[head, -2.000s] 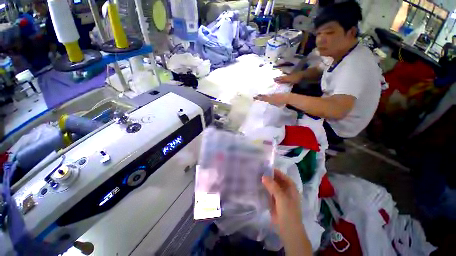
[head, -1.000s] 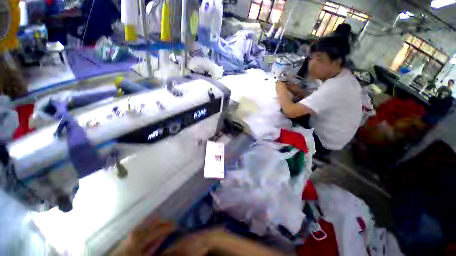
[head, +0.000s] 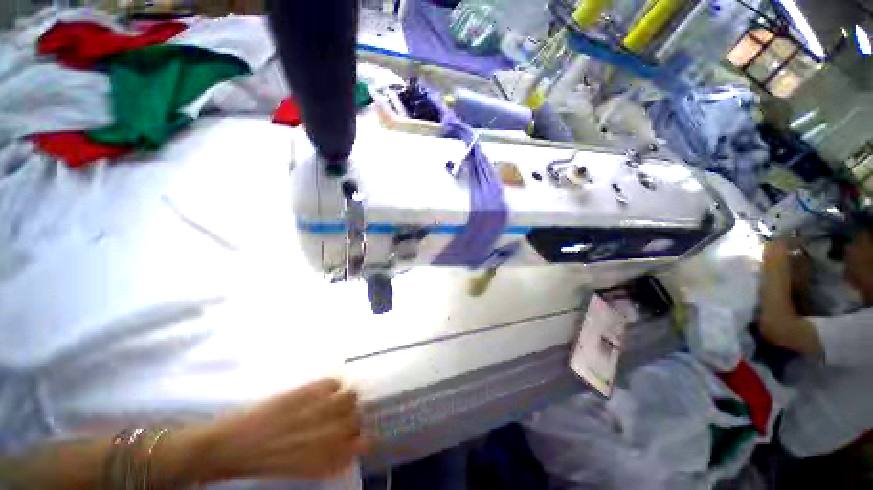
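My left hand point(head: 311, 428), with thin bracelets at the wrist, lies at the table's front edge on white cloth. Its fingers point right and look curled; blur hides whether they pinch the cloth. My right hand is not in view. The white garment fabric point(head: 144, 278) spreads in a large heap left of the needle area, with green point(head: 158, 91) and red point(head: 91, 40) panels at the upper left. The white sewing machine point(head: 402, 191) stands behind, with a purple cloth strip point(head: 479, 206) round its arm.
A flat pale rectangle point(head: 599, 343) lies at the bed's right end, above the grey ruler-marked edge point(head: 479, 392). More white cloth with a red patch point(head: 747, 394) hangs at the right. Another person's arm point(head: 785, 297) is at the right. A dark post point(head: 321, 77) crosses the top.
The view has swung left to the needle end and the cloth heap. The hand holding a translucent sheet earlier is gone from view. My left hand now shows at the table's front edge.
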